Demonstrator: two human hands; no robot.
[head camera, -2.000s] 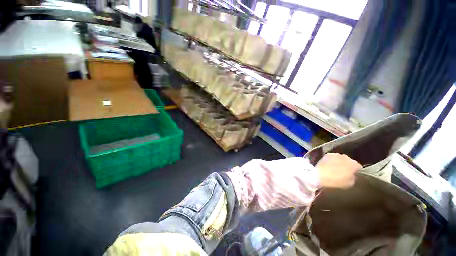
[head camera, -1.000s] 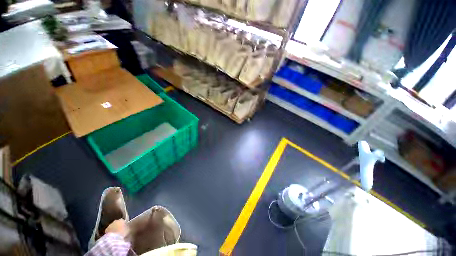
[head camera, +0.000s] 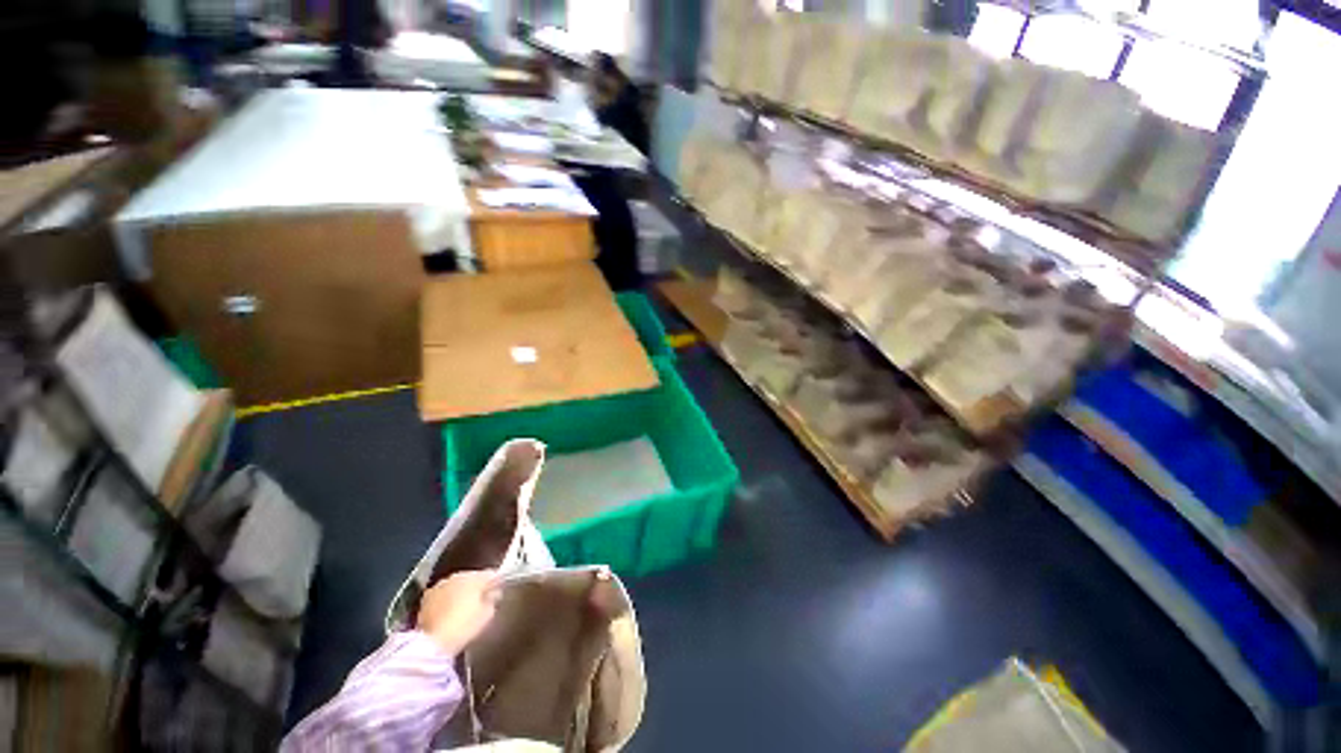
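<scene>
My left hand (head camera: 459, 606), in a striped sleeve, is low and left of centre. It is shut on the edges of two open-mouthed beige bag bodies. One bag body (head camera: 552, 662) hangs to the right of the hand, its brown inside showing; the narrower one (head camera: 478, 515) rises behind the hand. Another beige bag body (head camera: 1015, 714) with a yellow edge shows at the bottom edge, right of centre, cut off by the frame. My right hand is not visible; whether it holds that bag cannot be told.
A green crate (head camera: 691, 508) with a cardboard sheet (head camera: 544, 346) on it stands on the dark floor ahead. A rack (head camera: 882, 515) full of beige bags stands right, blue bins (head camera: 1177, 441) beyond it. Another bag rack (head camera: 140, 515) is close on the left. A white-covered table (head camera: 309, 155) stands behind.
The view has swung left and up, bringing the left rack closer into view. My left hand keeps its two bags and sits higher in the picture. A yellow-edged bag now shows at bottom right.
</scene>
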